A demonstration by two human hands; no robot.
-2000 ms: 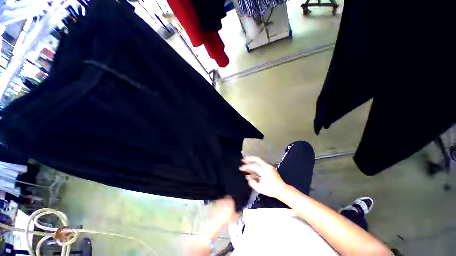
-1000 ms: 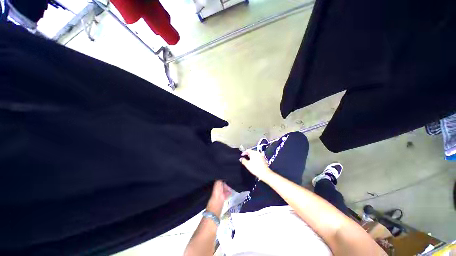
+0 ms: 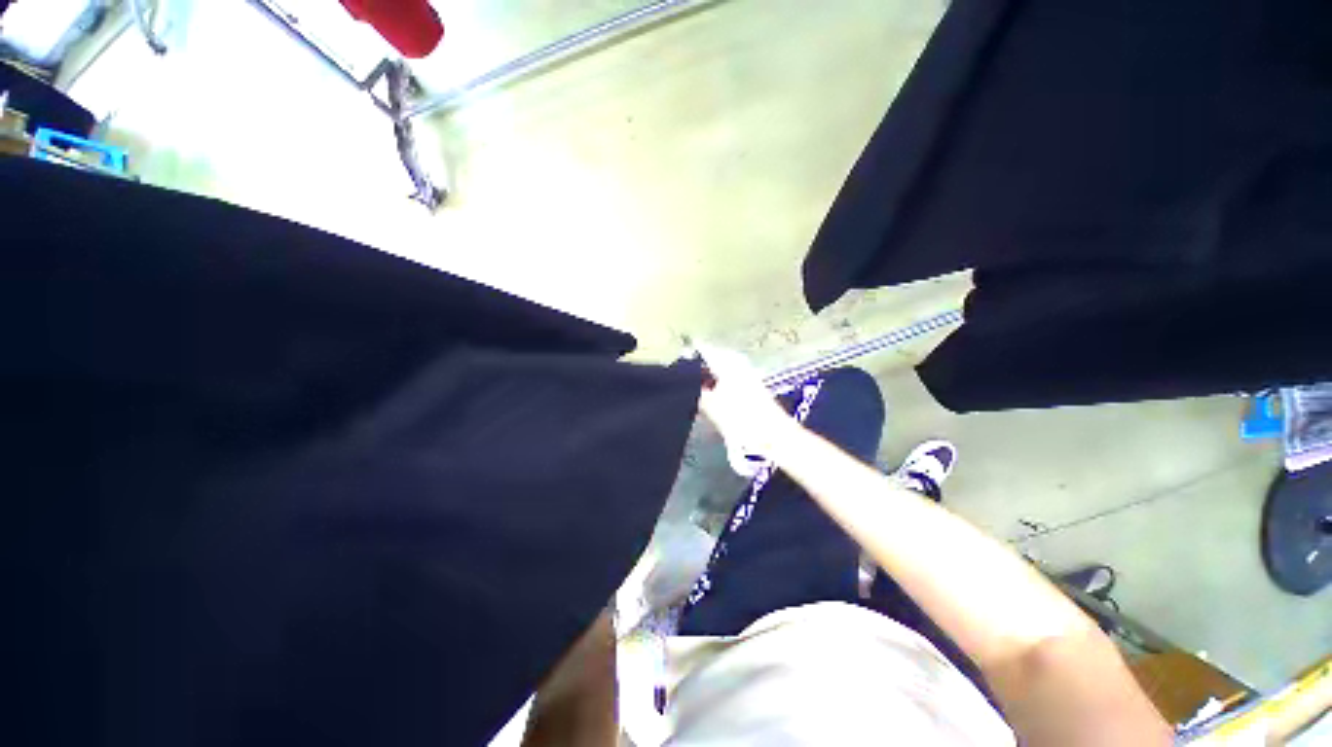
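Note:
Black trousers (image 3: 322, 438) hang from the left and fill much of the view, one wide leg spread towards me. My right hand (image 3: 741, 406) grips the corner of the leg hem (image 3: 693, 382) near the middle. Whether it also holds a small tool cannot be told. My left hand is hidden behind the black cloth; only the forearm (image 3: 577, 693) shows at the bottom. More black trousers (image 3: 1081, 204) hang at the upper right, with their hems free.
A metal rail frame (image 3: 397, 110) stands on the floor at the upper left, with a red garment (image 3: 397, 21) above it. A round black base (image 3: 1300, 528) is at the right edge. A carton (image 3: 1191, 686) lies at the lower right.
The view has shifted over the hem. My right hand has moved up with the hem corner, the leg is spread flatter, and my left hand has gone behind the cloth.

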